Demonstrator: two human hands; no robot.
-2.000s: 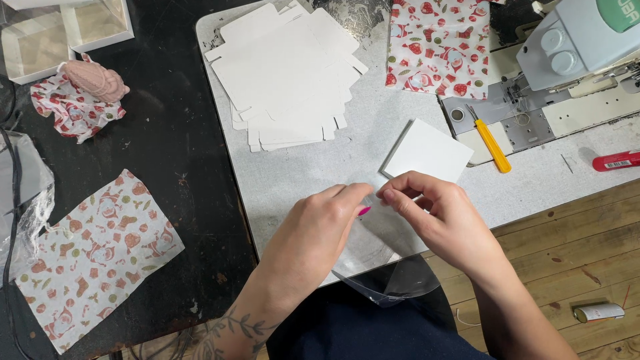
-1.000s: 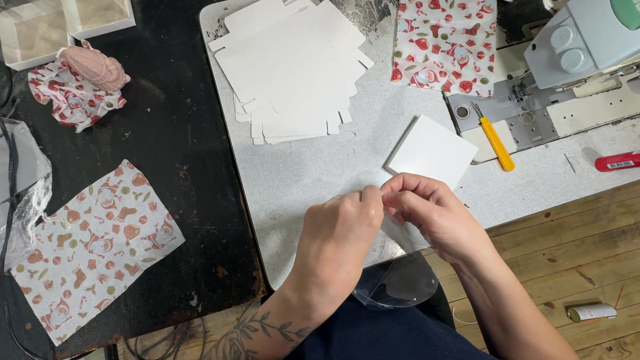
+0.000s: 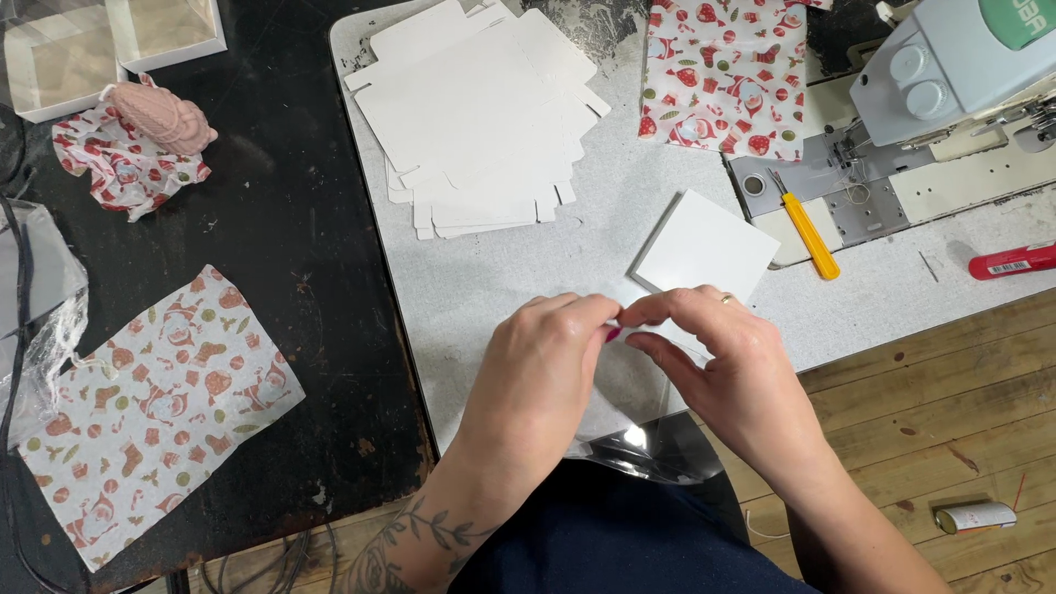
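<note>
My left hand and my right hand meet at the front edge of the grey sewing table, fingertips pinching the upper edge of a clear plastic sheet or film. The film hangs down over the table edge above my lap; its exact form is hard to tell. Just beyond my right hand lies a white square box or lid. Flat white cardboard box blanks are stacked farther back. Printed tissue paper lies at the back, beside the sewing machine.
A yellow-handled seam ripper rests by the machine plate, a red tool or marker at right. On the black table are printed paper, a pink figurine on crumpled paper and white window boxes. A small can lies on the floor.
Both hands stay close together on the clear plastic. Its hanging part has shifted and changed shape below them, and the gap between the right thumb and forefinger looks wider.
</note>
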